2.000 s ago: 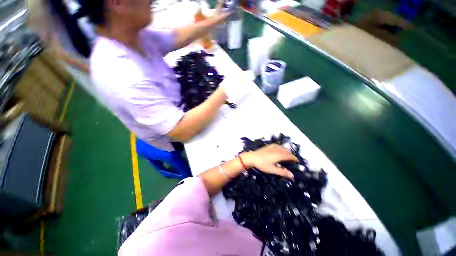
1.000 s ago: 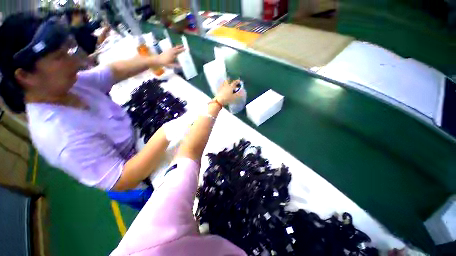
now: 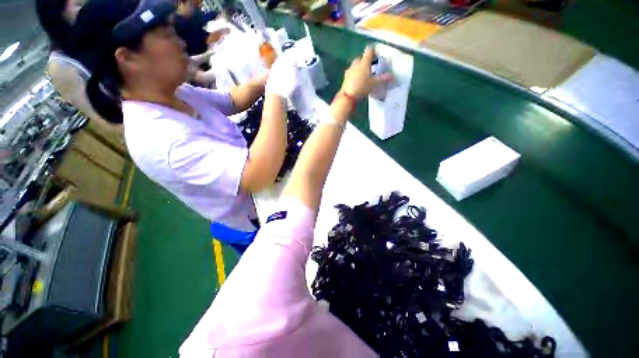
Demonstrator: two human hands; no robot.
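My left hand (image 3: 364, 77), bare with a red string at the wrist, reaches to the top of an upright white box (image 3: 388, 112) on the belt. A small dark thing (image 3: 379, 65) shows between my finger and thumb at the box's open top; whether I grip it is unclear. The box's white flap (image 3: 399, 61) stands up behind the hand. A large heap of black cables (image 3: 389, 269) lies on the white ledge (image 3: 490, 283) in front of me. A closed-looking white box (image 3: 478, 168) lies on the belt to the right. My right hand is out of view.
The green conveyor belt (image 3: 553, 210) runs beyond the ledge. A neighbour in light purple (image 3: 189, 143) stands at the left, a white-gloved hand (image 3: 282, 75) near an open box (image 3: 312, 70). A smaller cable heap (image 3: 298, 140) lies by the neighbour. Flat brown cardboard (image 3: 515, 42) lies beyond the belt.
My left hand went from the cable heap to one open box, and is now at a different upright box's top. The neighbour's gloved hand has risen. The view has shifted.
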